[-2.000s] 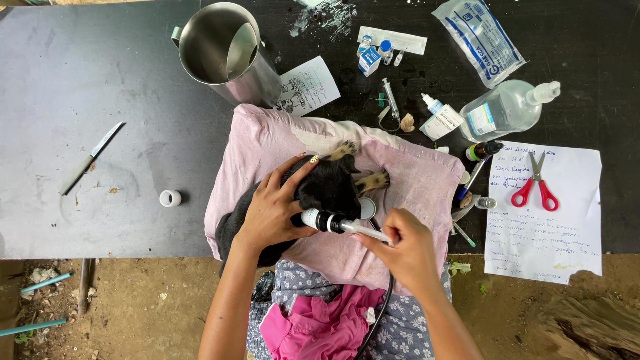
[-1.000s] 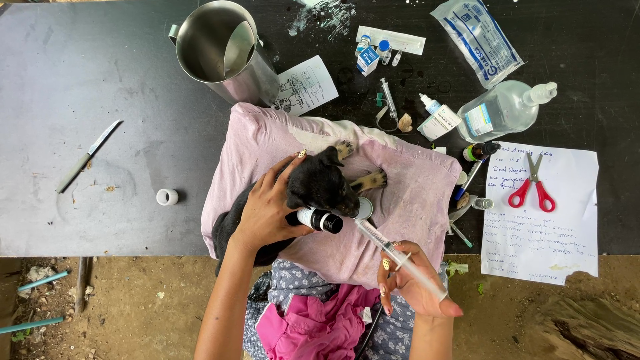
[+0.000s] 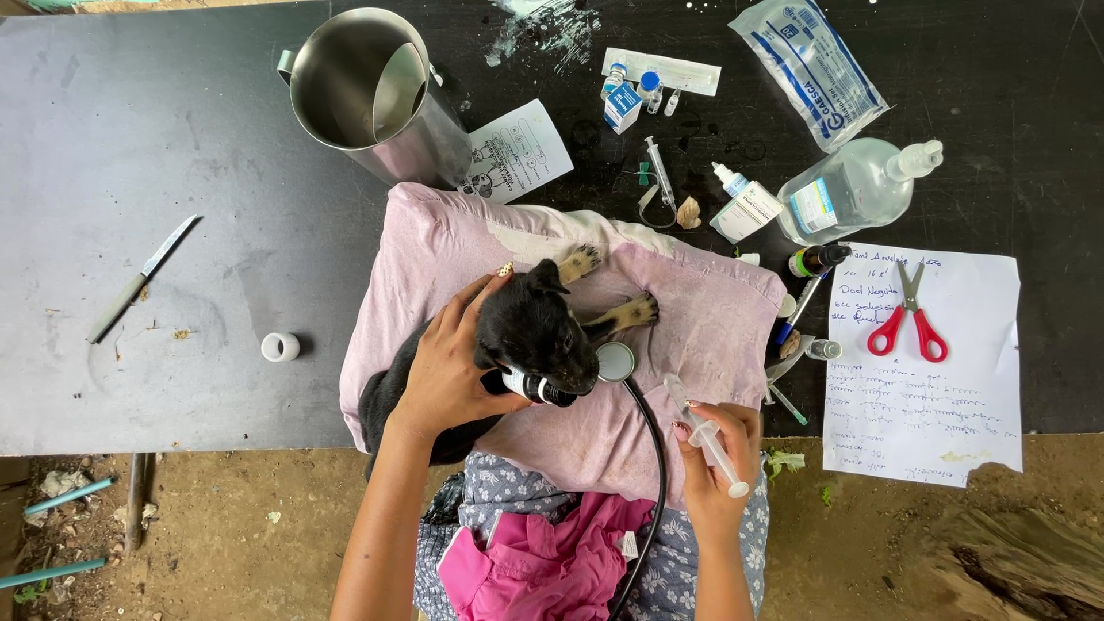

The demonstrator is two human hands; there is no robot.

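Observation:
A black puppy with tan paws (image 3: 535,323) lies on a pink cloth-covered cushion (image 3: 457,233). My left hand (image 3: 453,358) rests over its neck and shoulder, with a small dark bottle with a white label (image 3: 536,388) held between thumb and palm, just under the puppy's chin. In my right hand (image 3: 720,466), a clear plastic syringe (image 3: 707,435) is held by its barrel and flange, its tip pointing up and left over the cushion. The stethoscope's chest piece (image 3: 616,362) lies beside the puppy's muzzle, its black tube running down toward my lap.
A steel jug (image 3: 431,129) stands behind the cushion. At right are a pump bottle (image 3: 849,194), vials, a small syringe (image 3: 661,171), a dropper bottle (image 3: 818,259) and red-handled scissors (image 3: 910,315) on a handwritten sheet (image 3: 923,405). A knife (image 3: 142,280) and white cap (image 3: 279,347) lie left.
My right hand has moved right and down, away from the bottle, with the syringe in it. The puppy's head, earlier bent over, has lifted and turned right. My left hand has stayed on the puppy.

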